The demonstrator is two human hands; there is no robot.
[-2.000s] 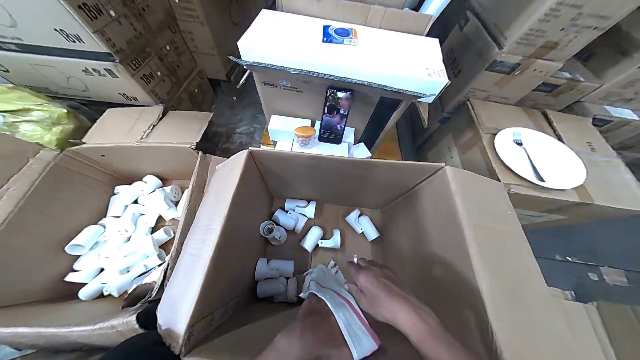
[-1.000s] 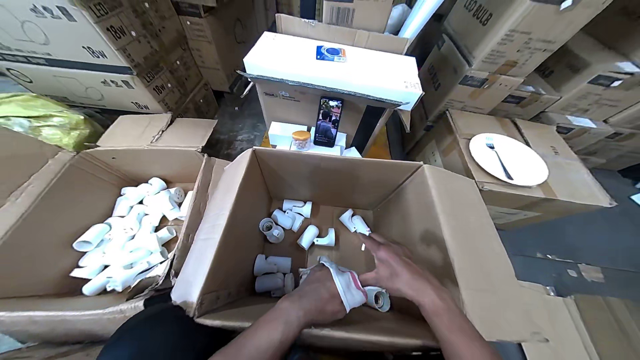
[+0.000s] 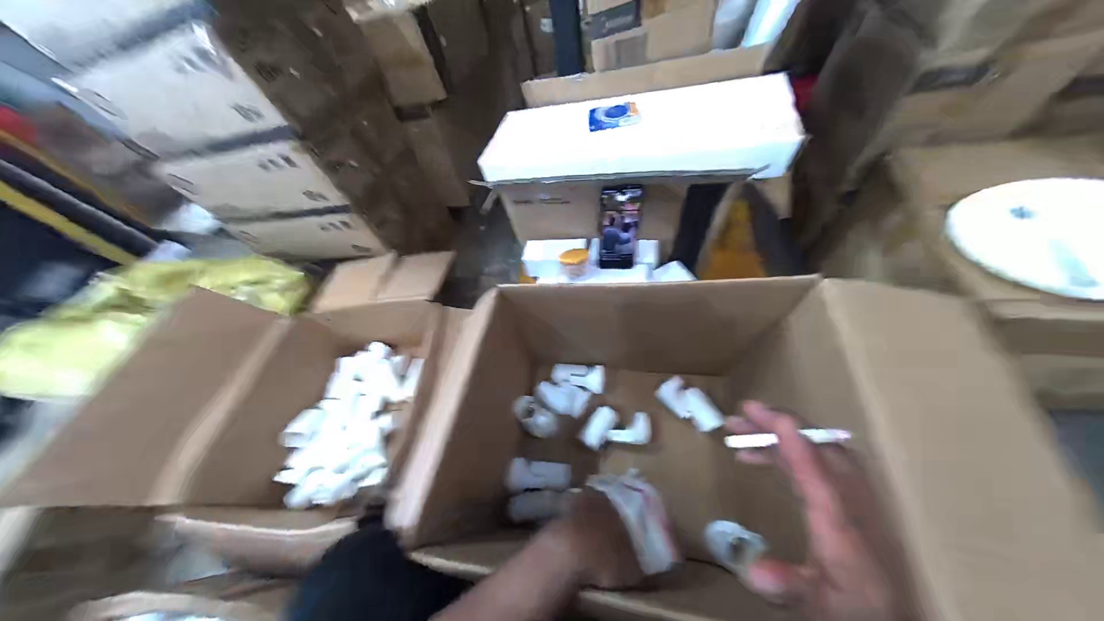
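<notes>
My left hand (image 3: 595, 539) is low in the open cardboard box (image 3: 660, 297), beside a white cloth with a red stripe (image 3: 640, 517); its fingers are mostly hidden. To the right, my right hand (image 3: 802, 509) has its fingers spread, with a thin white stick (image 3: 787, 438) between them. Under its thumb, one white plastic fitting (image 3: 733, 545) lies near the box's front; whether they touch is unclear. More white elbow-shaped plastic fittings (image 3: 617, 429) lie on the box floor, some at its left wall (image 3: 536, 474) and a pair (image 3: 690, 404) towards the back right.
A second cardboard box (image 3: 241, 405) at left holds a heap of white fittings (image 3: 345, 431). Behind the boxes stand a phone (image 3: 620, 226), a small orange-lidded jar (image 3: 573, 262) and a long white box (image 3: 647, 129). A white plate (image 3: 1035, 233) is at right, a yellow-green bag (image 3: 198, 285) at left.
My right hand has moved right, away from my left hand, and its fingers have spread. The cloth stays by my left hand. The view has shifted left.
</notes>
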